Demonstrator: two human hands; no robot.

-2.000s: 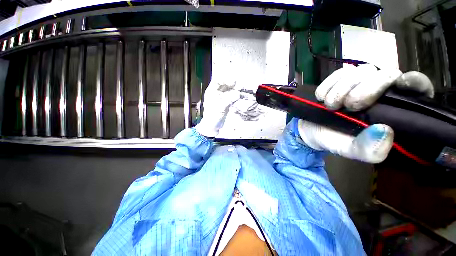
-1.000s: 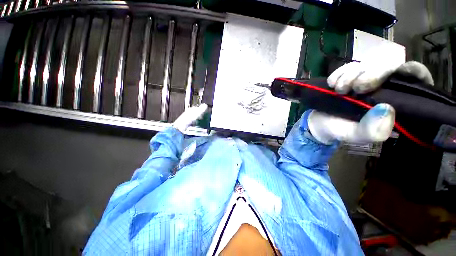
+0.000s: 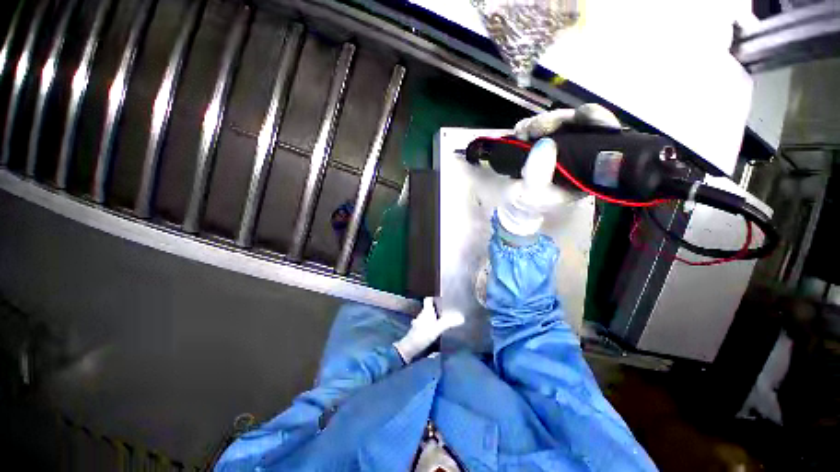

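Note:
A flat silver-white metal case (image 3: 460, 221) with a dark left side lies on a green board (image 3: 390, 247) on the roller conveyor. My right hand (image 3: 539, 175) is shut around a thick black electric screwdriver (image 3: 608, 166) with a red wire. The tool lies sideways above the far part of the case, its thin tip pointing left near the far left corner. My right palm and part of the grip are hidden. My left hand (image 3: 429, 330) is at the near left corner of the case, with thumb and fingers apart. No screw can be made out.
Steel rollers (image 3: 318, 157) run to the left behind a pale side rail (image 3: 230, 256). A small blue thing (image 3: 343, 217) shows between rollers. A second case (image 3: 695, 304) stands at right. A crumpled clear bag (image 3: 527, 32) lies on the white bench (image 3: 645, 55). The black-and-red cable loops at right.
The view has turned and shifted. The screwdriver has swung left over the case's far part. My left hand has moved from the conveyor rail to the case's near left corner.

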